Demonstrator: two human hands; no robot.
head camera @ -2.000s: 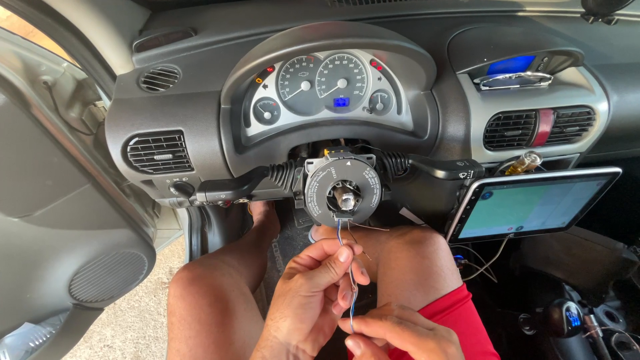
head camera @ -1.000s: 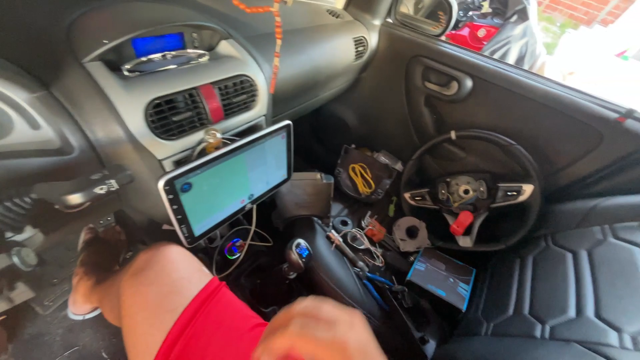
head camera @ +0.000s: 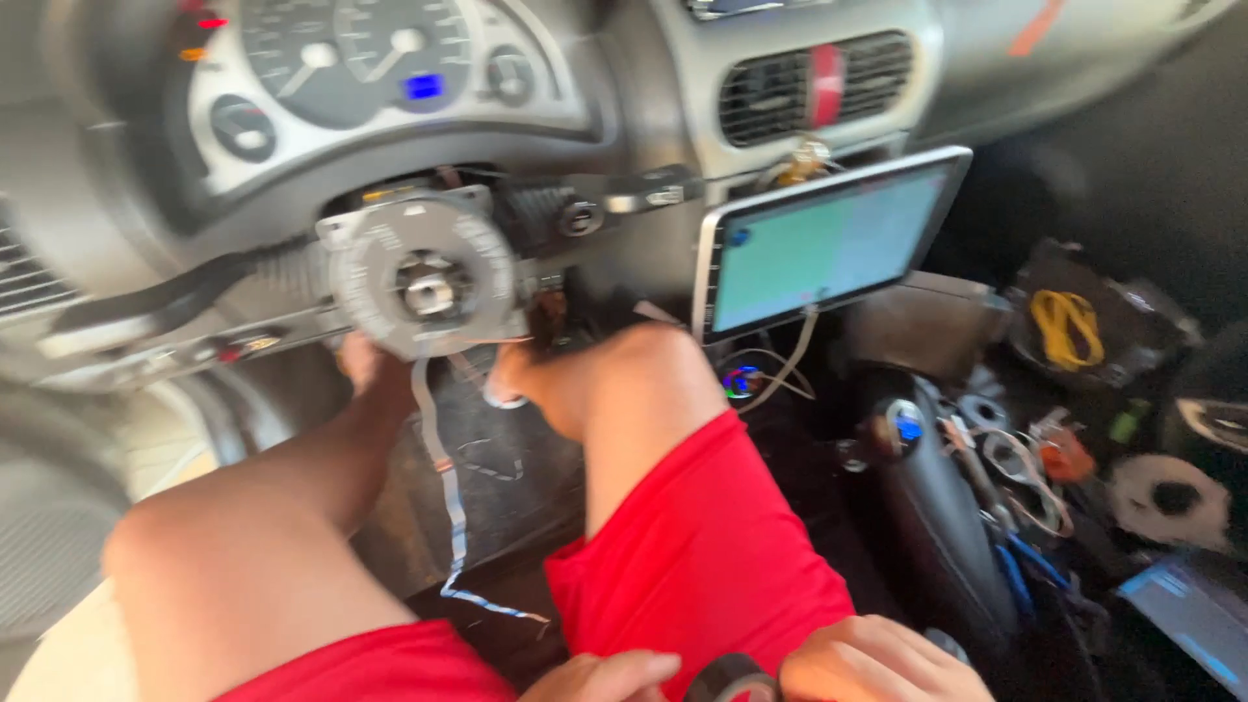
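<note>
At the bottom edge of the head view my right hand (head camera: 877, 663) grips a roll of black tape (head camera: 731, 680), seen only in part. Just left of the roll is my left hand (head camera: 614, 678), mostly cut off by the frame; whether it touches the tape is not clear. Ahead of me the round clock spring unit (head camera: 426, 278) sits on the steering column, its steering wheel off. From its lower edge a thin wire bundle (head camera: 453, 507) hangs between my legs, white and blue, with a loose frayed end.
Stalks (head camera: 146, 302) flank the column below the instrument cluster (head camera: 370, 78). A tablet-like screen (head camera: 829, 244) stands right of it, with a white cable beneath. Farther right are the gear lever (head camera: 905, 424), a pair of blue-handled pliers (head camera: 1019, 575), a pale roll (head camera: 1170, 502) and a yellow coiled cable (head camera: 1068, 327).
Two seconds ago both hands held the wires below the column; now the wires hang free and a black tape roll is at my hands. The view swung right, then back.
</note>
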